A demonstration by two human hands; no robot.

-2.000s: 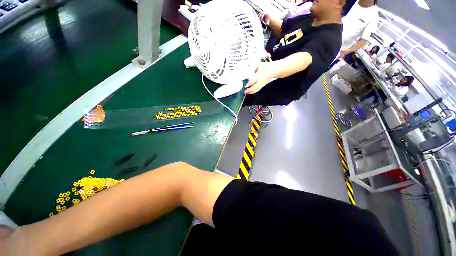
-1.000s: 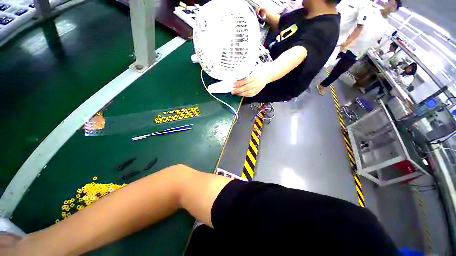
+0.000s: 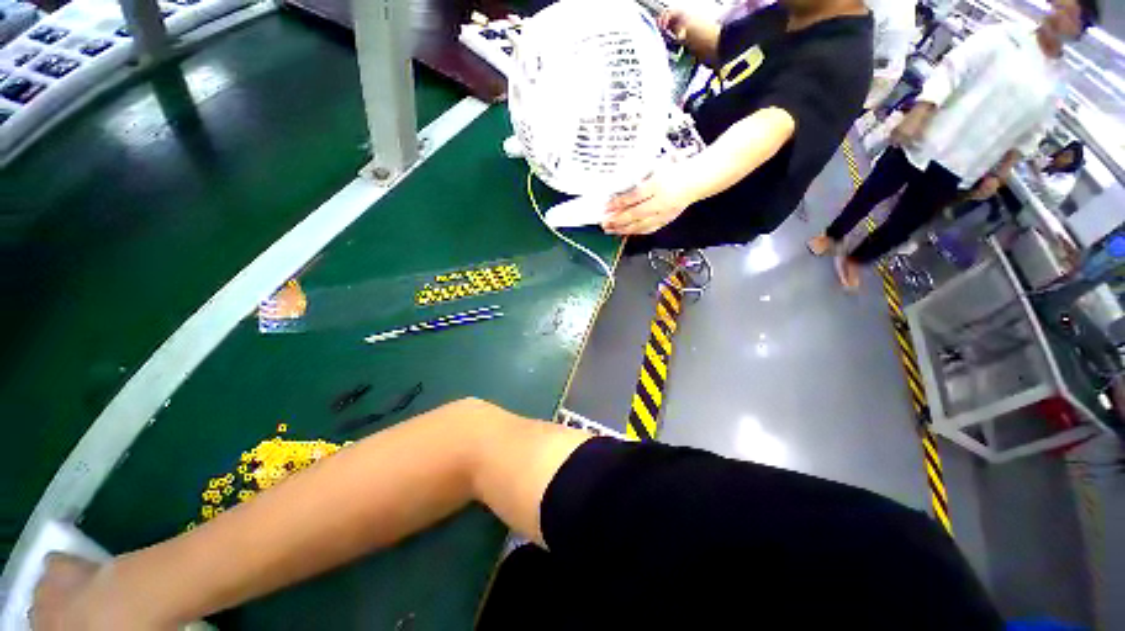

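Note:
My right arm crosses the lower frame, with my right hand at the bottom left corner, blurred and partly cut off. It lies at a white slab, which looks like a foam tray; its fingers do not show clearly. My left hand is out of the picture. A scattered pile of loose yellow pieces lies beside my forearm, partly hidden by it. Further off are dark slivers, tweezers and yellow pieces in rows on a clear film strip with an orange-brown spot at one end.
A white fan stands on the green bench, its cable trailing along the bench edge. A person in black has a hand at its base. Trays with dark parts show at top left beyond a pale rail. Another person stands in the aisle.
The view has shifted, so the bench things sit further right. More of the white slab and of my right hand shows. The other person's hand is at the fan base; people in the aisle have moved.

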